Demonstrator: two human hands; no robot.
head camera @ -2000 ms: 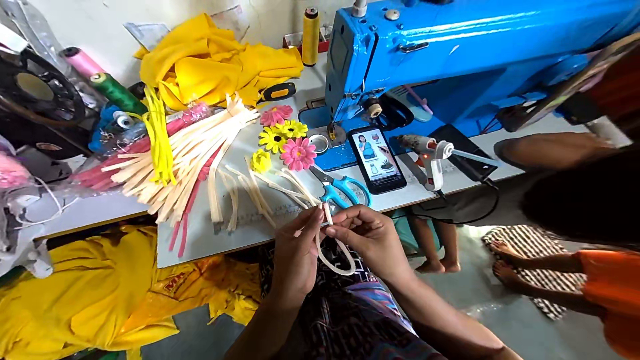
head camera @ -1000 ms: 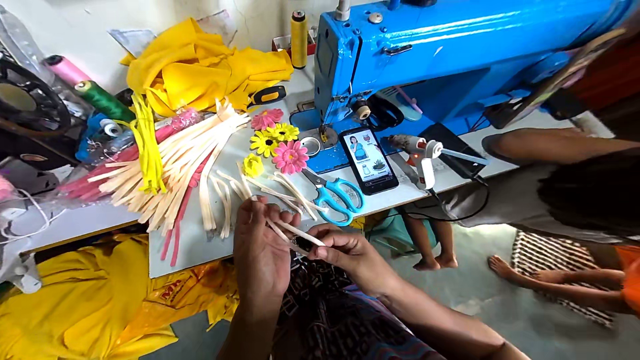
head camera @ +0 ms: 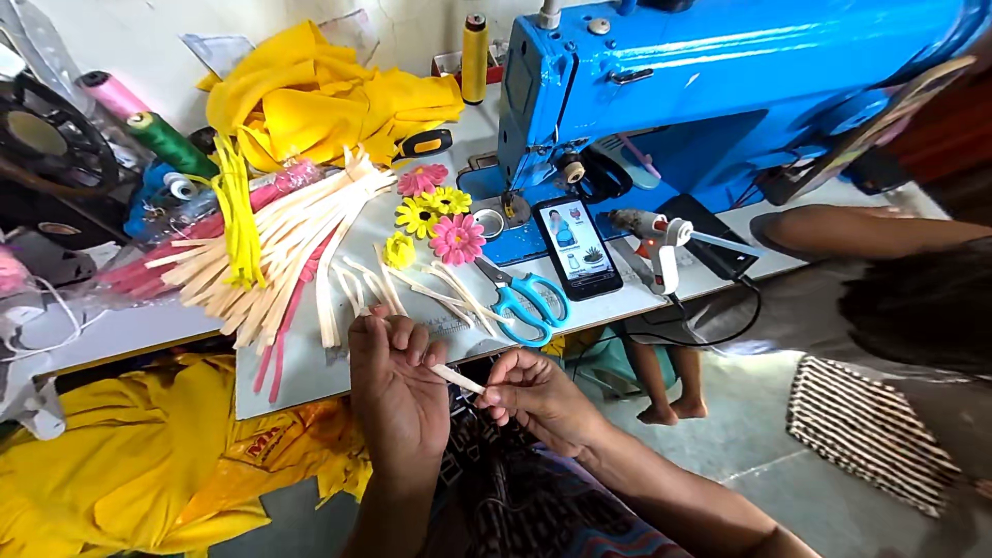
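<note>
A cream flat strip (head camera: 457, 378) stretches between my two hands, just off the table's front edge. My left hand (head camera: 399, 380), palm up, has the strip across its fingers and partly hides it. My right hand (head camera: 535, 395) pinches the other end between thumb and fingertips. Beyond them lie loose cream strips (head camera: 384, 283), with blue-handled scissors (head camera: 527, 302) to their right. A large bundle of cream strips (head camera: 287, 248) fans out at left, a bunch of yellow strips (head camera: 239, 221) on it. Pink artificial flowers (head camera: 458, 239) and yellow ones (head camera: 417, 217) sit behind the loose strips.
A blue sewing machine (head camera: 697, 85) stands behind a phone (head camera: 577, 248) and a glue gun (head camera: 659, 240) with a cord. Yellow cloth (head camera: 310, 101), thread spools (head camera: 170, 143) and a roll of tape (head camera: 488, 223) are on the table. Another person's arm (head camera: 868, 232) rests at right.
The cream strip was bent in a loop between my hands two seconds ago; now it is stretched out nearly straight. My left hand has turned palm up, and my hands are farther apart.
</note>
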